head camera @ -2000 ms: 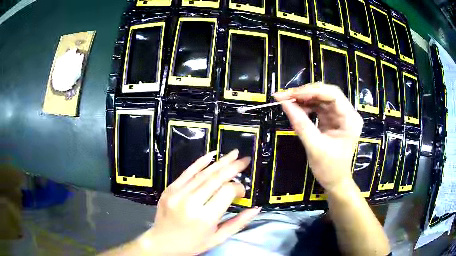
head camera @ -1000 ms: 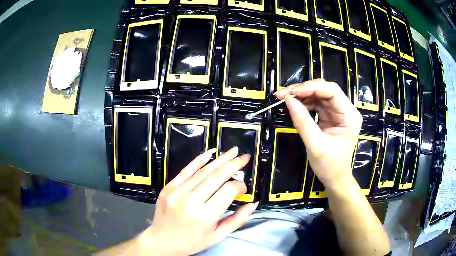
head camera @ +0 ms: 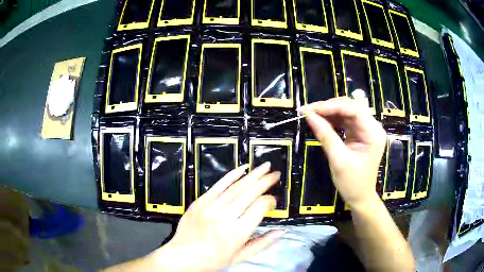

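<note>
Dark panels with yellow borders lie in rows on a black tray with shiny wrinkled film (head camera: pixel 223 123). My left hand (head camera: pixel 228 212) lies flat, palm down, over the lower part of the fourth front-row panel from the left (head camera: pixel 269 153), and also covers part of the third. It holds nothing visible. My right hand (head camera: pixel 347 143) pinches a thin cotton swab (head camera: pixel 285 121) between thumb and fingertips. The swab's white tip points left, over the strip just above that fourth panel's upper end. I cannot tell whether the tip touches anything.
A round white pad (head camera: pixel 61 96) sits on a tan cardboard piece (head camera: pixel 51 129) on the dark green bench, left of the tray. A second black-edged tray under a white sheet (head camera: pixel 477 133) lies at the right. A blue object (head camera: pixel 55 222) shows below the bench at the lower left.
The tray and panels have shifted left in view. Both hands are now one panel further right along the front row. The right hand still holds the swab.
</note>
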